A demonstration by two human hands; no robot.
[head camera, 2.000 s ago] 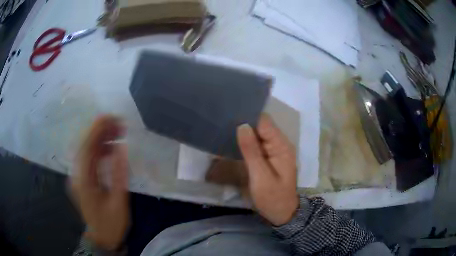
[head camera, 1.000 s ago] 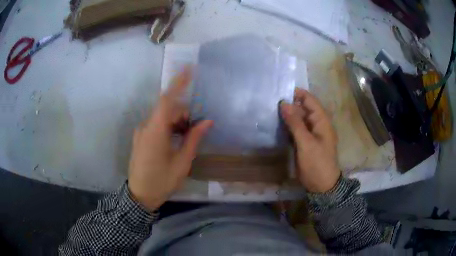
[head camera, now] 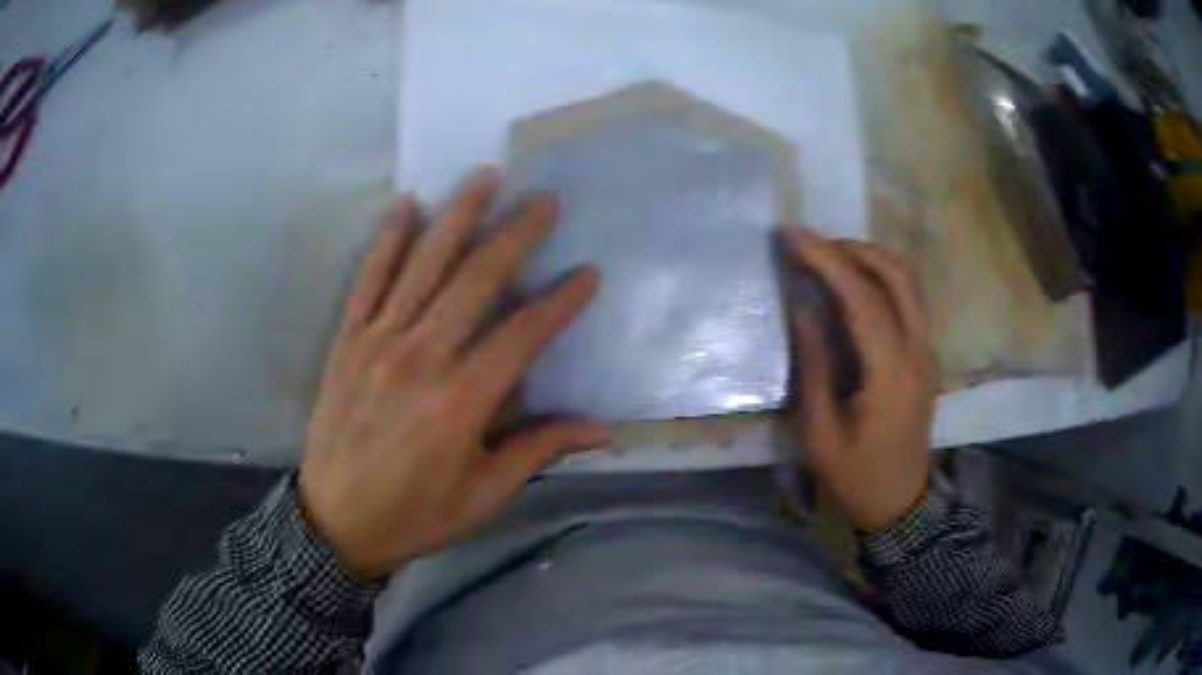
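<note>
The grey, shiny pocket template [head camera: 659,264] lies flat near the table's front edge, its point away from me. It lies on a slightly larger tan pocket piece [head camera: 655,96], whose rim shows around the point, the right side and the near edge. Both lie on a white sheet [head camera: 455,92]. My left hand [head camera: 422,382] lies spread, its fingertips on the template's left part. My right hand [head camera: 863,376] is at the template's right edge with curled fingers; whether it pinches the edge is unclear.
The steam iron [head camera: 1041,185] lies at the right on a dark iron rest [head camera: 1140,323], with a yellow-orange item [head camera: 1177,139] beyond. Red-handled scissors [head camera: 19,99] are cut off at the far left. Part of a brown bundle [head camera: 185,11] shows at the top left.
The template has gone from my right hand, in the air, down onto the tan piece. My left hand has come in and spread on it. The view has tilted down and closer.
</note>
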